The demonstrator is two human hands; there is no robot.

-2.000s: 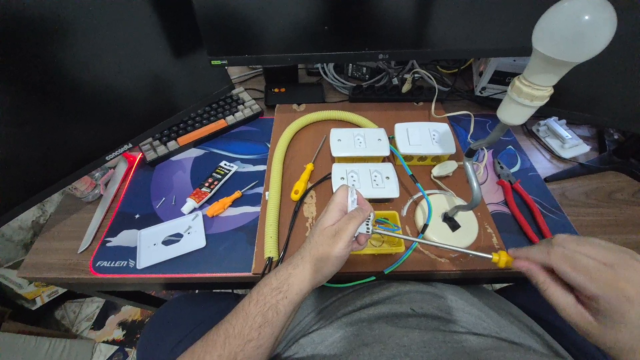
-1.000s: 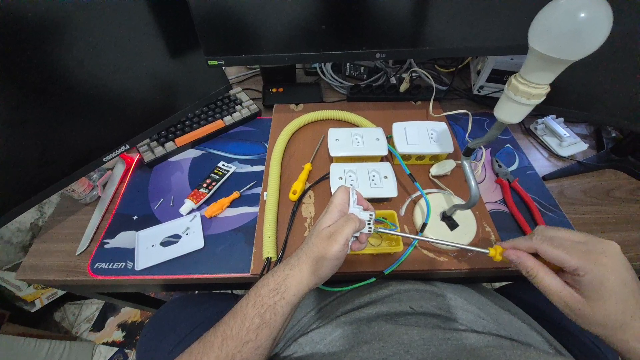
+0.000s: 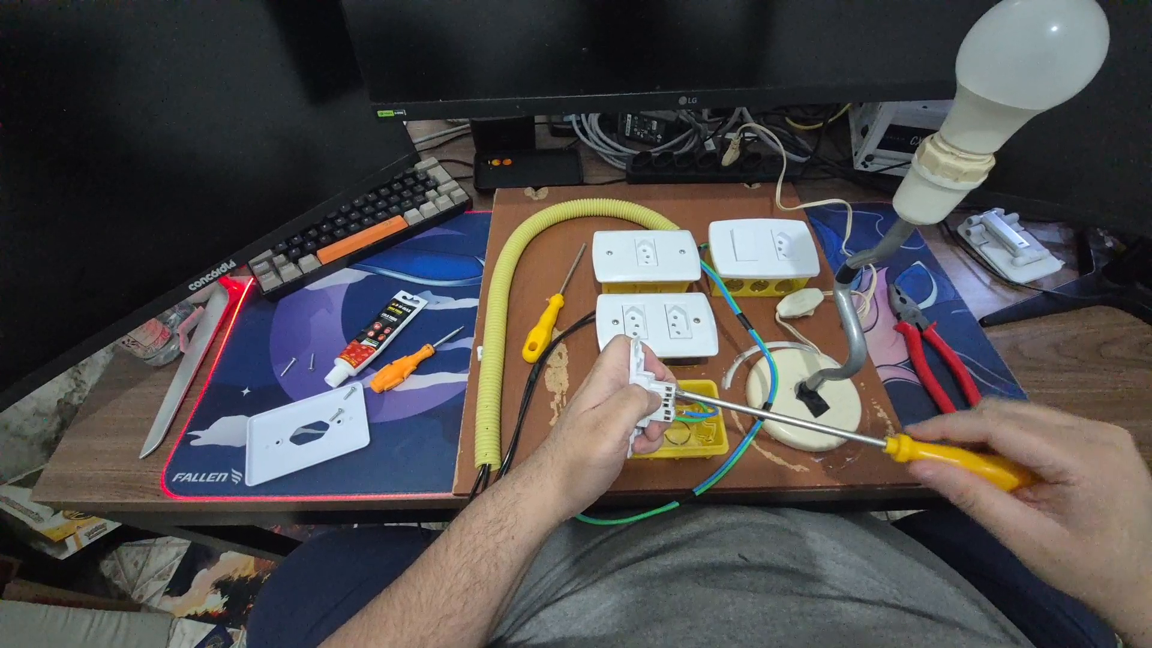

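My left hand (image 3: 621, 409) grips a white electrical outlet module (image 3: 655, 402), its terminal side turned to the right. My right hand (image 3: 1035, 486) holds a long screwdriver by its yellow handle (image 3: 954, 459); the tip of its metal shaft meets the module's terminals. Behind and below the module lies an open yellow electrical box (image 3: 706, 436) with blue and green wires (image 3: 697, 412) in it. Farther back on the brown board (image 3: 585, 211) are white outlet plates (image 3: 646, 256) and a plate with a switch and an outlet (image 3: 765, 249), mounted on yellow boxes.
Yellow corrugated conduit (image 3: 493, 360) curves along the board beside another yellow screwdriver (image 3: 544, 328). A bulb (image 3: 1030, 54) rises on a bent metal tube at right, near red-handled pliers (image 3: 936, 360). At left lie a cover plate (image 3: 308, 432), a tube (image 3: 378, 337) and an orange screwdriver (image 3: 405, 369).
My right hand, with the screwdriver, shows its fingers in a different position around the handle. My left hand still holds the module over the yellow box.
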